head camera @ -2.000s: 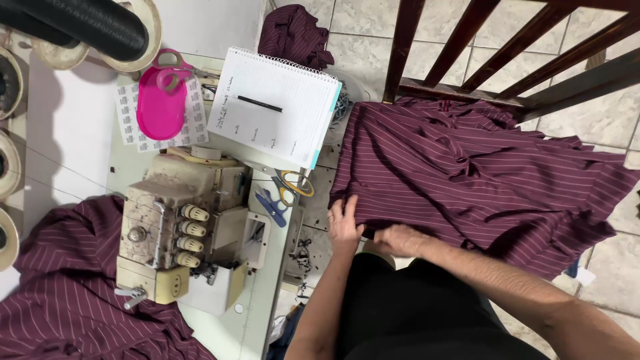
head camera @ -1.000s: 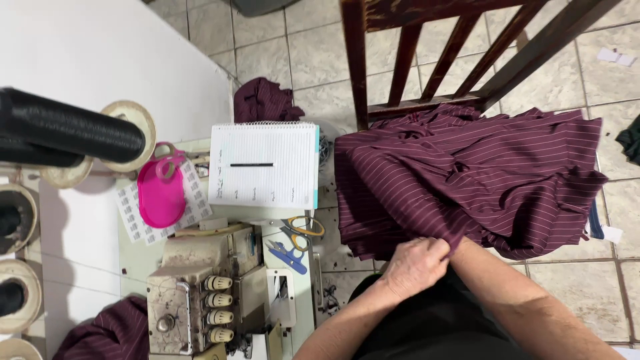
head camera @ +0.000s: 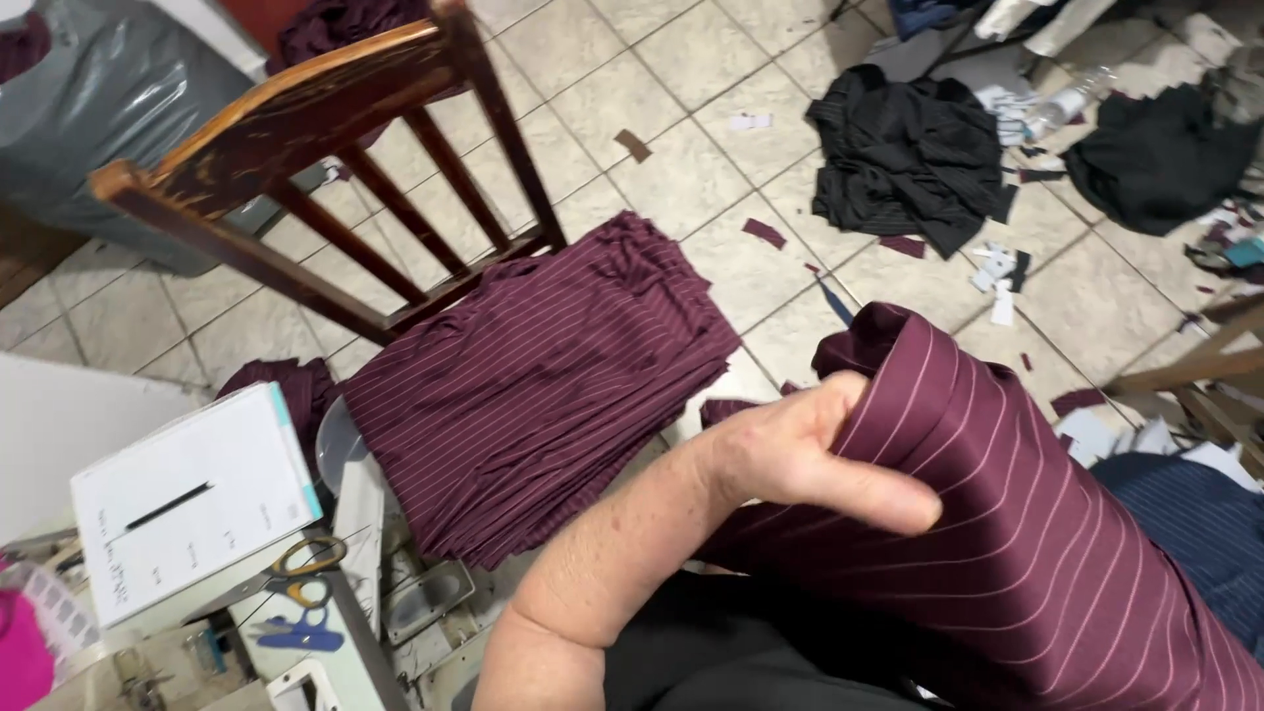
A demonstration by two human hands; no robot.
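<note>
My left hand (head camera: 815, 459) reaches across from the lower middle and holds a raised piece of maroon pinstriped fabric (head camera: 1017, 513) by its folded edge. The thumb lies along the front, with the fingers partly hidden by the cloth. This fabric hangs over my lap and runs off the lower right. To the left of the hand, a layered stack of the same maroon cloth (head camera: 553, 375) lies on the seat of a wooden chair (head camera: 326, 178). My right hand cannot be made out.
Lower left are a spiral notebook (head camera: 197, 504) with a black pencil (head camera: 168, 507), scissors (head camera: 306, 573), blue thread snips (head camera: 301, 632) and part of a sewing machine (head camera: 188, 662). Black garments (head camera: 908, 153) and fabric scraps (head camera: 765, 233) lie on the tiled floor. A grey plastic bag (head camera: 128, 118) stands upper left.
The view has swung right. Both hands were at the cloth on the chair; now my left hand holds a piece raised away from the stack, and my right hand has gone from sight.
</note>
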